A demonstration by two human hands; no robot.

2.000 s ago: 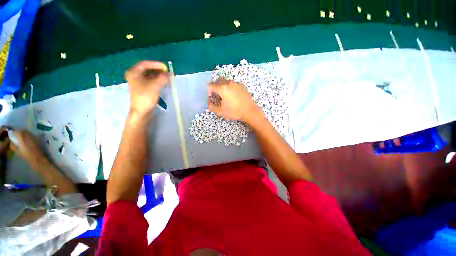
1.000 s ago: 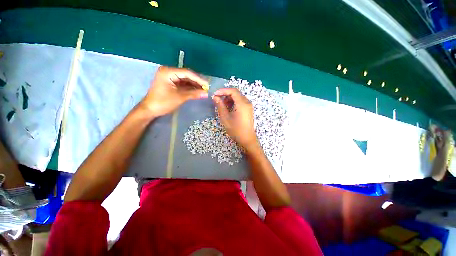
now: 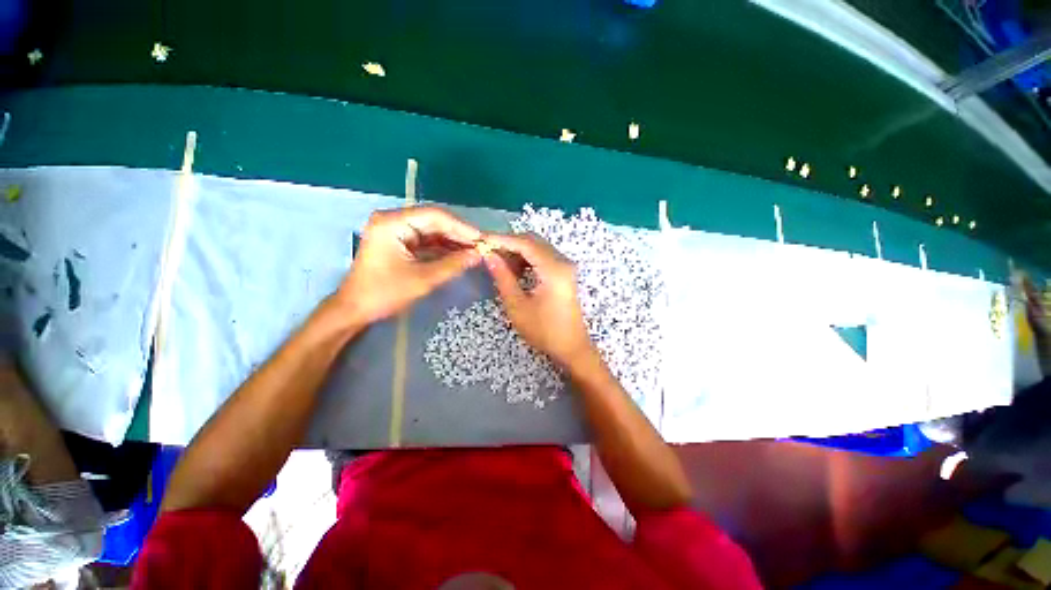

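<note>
A tiny yellow part [image 3: 485, 247] is pinched where the fingertips of both hands meet, above the table's grey sheet. My left hand [image 3: 406, 263] holds it from the left with thumb and fingers. My right hand [image 3: 542, 294] grips at the same spot from the right. Any white piece between the fingertips is too small to tell. A loose heap of small white plastic parts [image 3: 622, 300] lies under and around my right hand, spreading to its right and below it.
The dark green conveyor belt [image 3: 484, 98] runs beyond the table with pale and yellowish pieces spaced on it. Tape strips [image 3: 400, 380] cross the table cover [image 3: 761, 334], which has small green tears. Another person's arm [image 3: 35, 438] is at the far left.
My hands were apart two seconds ago, the right at the heap, the left near the belt edge. They came close, and now their fingertips meet at the yellow part. The view has turned.
</note>
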